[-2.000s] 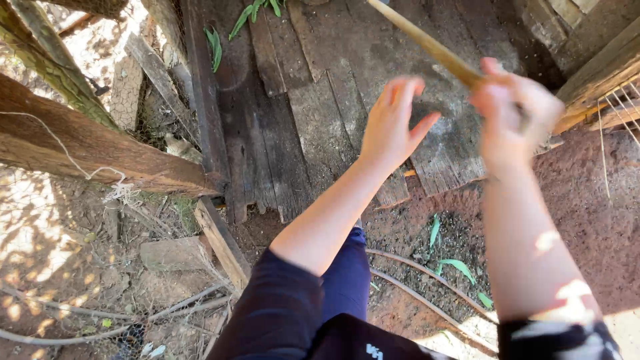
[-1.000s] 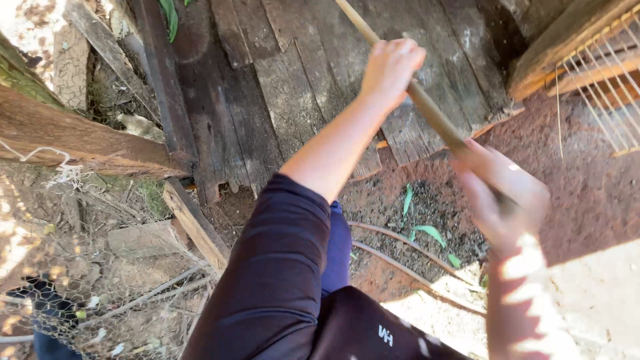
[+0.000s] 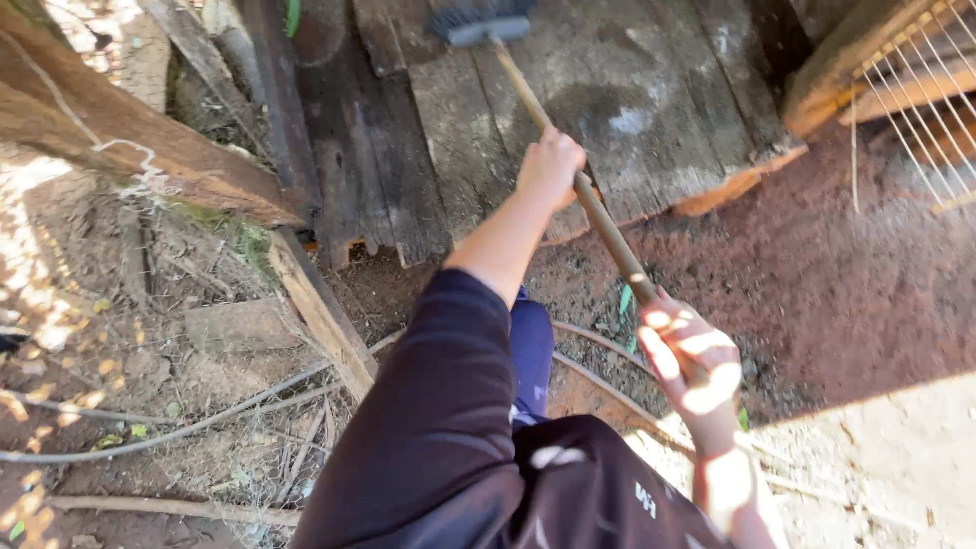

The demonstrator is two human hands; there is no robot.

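A broom with a long wooden handle [image 3: 614,235] runs from the top middle down to the lower right. Its grey plastic head [image 3: 488,30] lies at the top of the view, over the worn wooden plank floor [image 3: 648,99]; the bristles are blurred. My left hand [image 3: 550,168] is wrapped around the middle of the handle, above the planks' front edge. Closer to my body, my right hand [image 3: 690,351] grips the handle near its lower end, partly in sunlight. The end of the handle is hidden in that hand.
At left, a thick wooden beam [image 3: 145,145] carries frayed white string. Below it are a leaning board [image 3: 324,313], wire mesh and a hose or cable [image 3: 191,433] on the dirt. A wire rack [image 3: 923,107] stands at upper right by a wooden post [image 3: 846,76].
Two seconds ago my left hand was off the handle with its fingers apart; it has since closed around it. The broom head has come into view.
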